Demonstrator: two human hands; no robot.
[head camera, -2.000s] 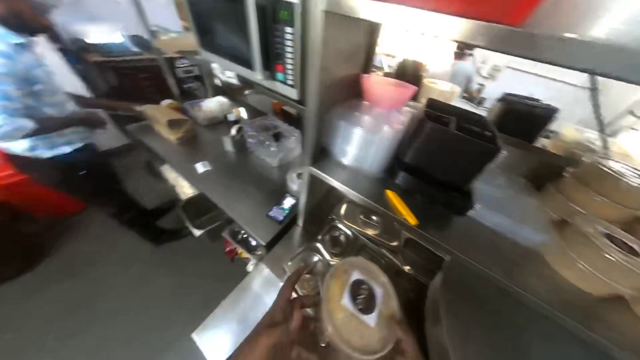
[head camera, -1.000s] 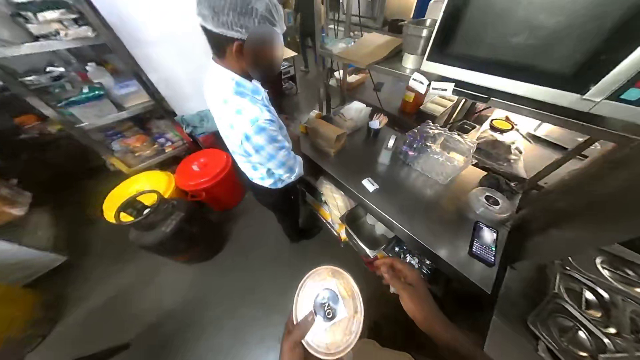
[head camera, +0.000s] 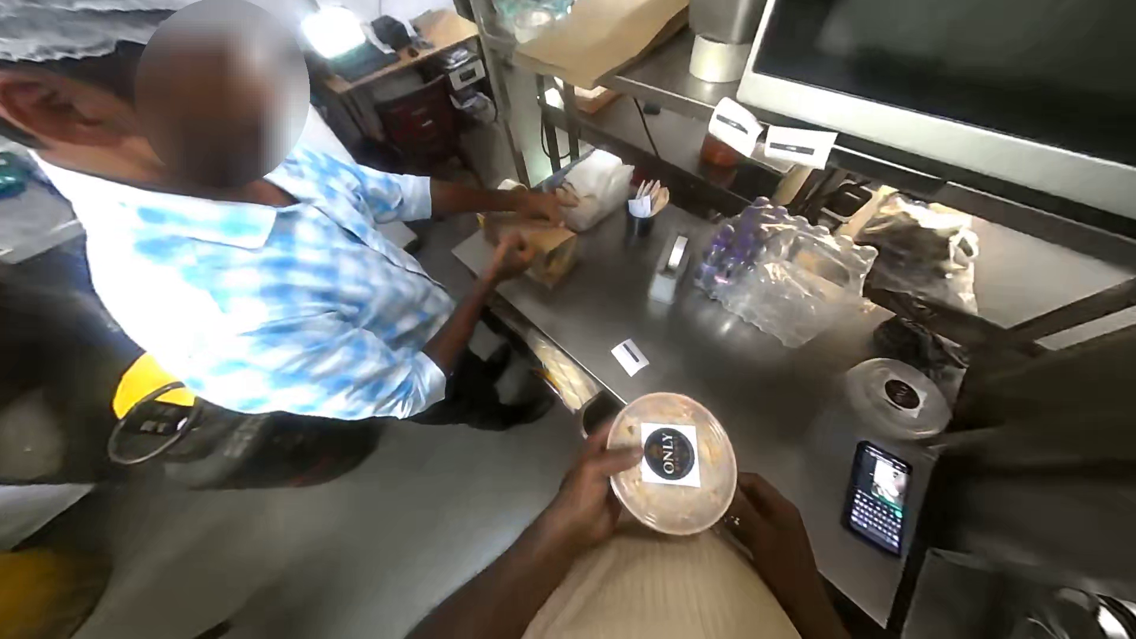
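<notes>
My left hand (head camera: 596, 484) grips the left rim of a round plastic food container (head camera: 670, 510), its thumb on the clear lid beside a square label with a dark round print. At the container's right edge is my right hand (head camera: 768, 515); its fingers are partly hidden behind the container, so its hold is unclear. The container is in front of my body, by the edge of a steel counter (head camera: 710, 373). To the right on the counter lie a lit phone (head camera: 879, 497) and a clear round lid (head camera: 898, 399) with a similar label.
A person in a checked shirt (head camera: 293, 284) stands at left, hands at a brown paper bag (head camera: 546, 253). The counter also holds a white dispenser (head camera: 667, 271), a cup of wooden cutlery (head camera: 641, 217), plastic-wrapped items (head camera: 772, 266) and a paper slip (head camera: 630, 357). A gas cylinder (head camera: 266, 453) stands behind the person.
The view has swung left from the steel pans and come closer to the person and counter. My right hand, apart from the container one second ago, is now at its right side.
</notes>
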